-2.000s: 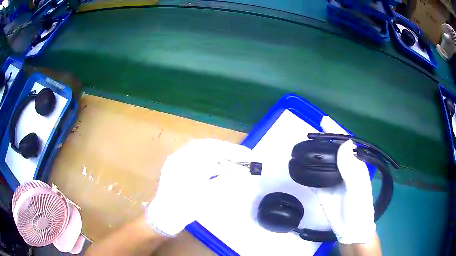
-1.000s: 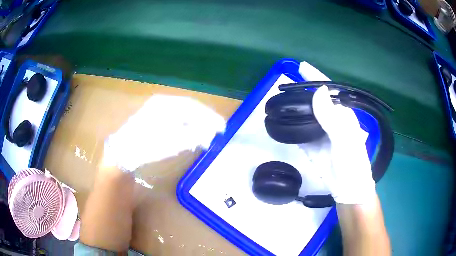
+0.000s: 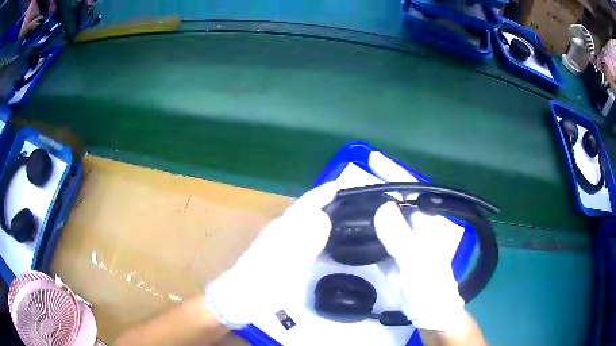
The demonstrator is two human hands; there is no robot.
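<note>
Black over-ear headphones (image 3: 483, 260) are over a blue-rimmed tray (image 3: 356, 150) with a white liner. My right hand (image 3: 422, 270), in a white glove, holds them at the upper ear cup (image 3: 358, 233), beside a thin shiny part at the joint. My left hand (image 3: 273, 260), also gloved, is at the left side of that ear cup, its fingertips hard to make out in the glare. The lower ear cup (image 3: 345, 297) is over the liner. A small dark part (image 3: 286, 319) lies on the liner at the lower left.
A tan board (image 3: 162, 223) lies left of the tray. A pink fan (image 3: 47, 314) stands lower left. A blue tray with headphones (image 3: 66, 159) is at the left, another (image 3: 601, 203) at the right. The green conveyor belt (image 3: 270, 101) runs beyond, with stacked trays (image 3: 452, 37) and a carton (image 3: 552, 23) behind.
My left hand has moved from the board back to the upper ear cup. My right hand keeps hold of the headphones. The small part was covered at first and now shows on the liner. The view has shifted.
</note>
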